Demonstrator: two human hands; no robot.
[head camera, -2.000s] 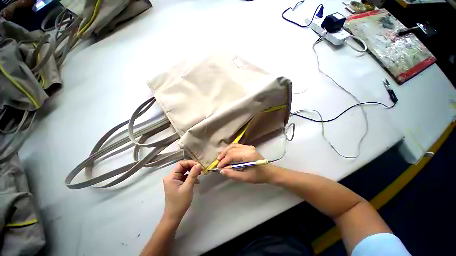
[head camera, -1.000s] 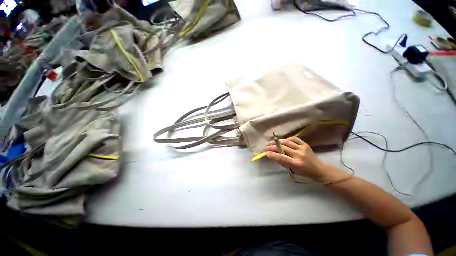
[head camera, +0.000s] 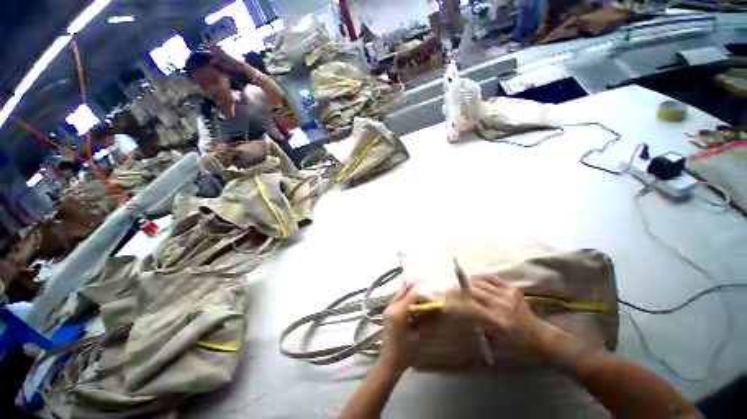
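Note:
A beige tote bag lies on the white table in front of me, its strap loops spread to the left. A yellow strip runs along its side. My left hand pinches the bag's edge at the left end of the yellow strip. My right hand is on the bag just to the right, blurred, with a slim pen-like tool upright between its fingers. The tool's tip is too blurred to tell. The cloth between my hands is partly hidden.
Heaped beige bags lie along the left of the white table. A white slatted object stands at the far edge. A power strip with a black adapter, a tape roll and cords are at right. A person is across the table.
The view has tilted up and shows more of the room. My left hand has come back into view and taken the bag's edge. The pen-like tool stays in my right hand.

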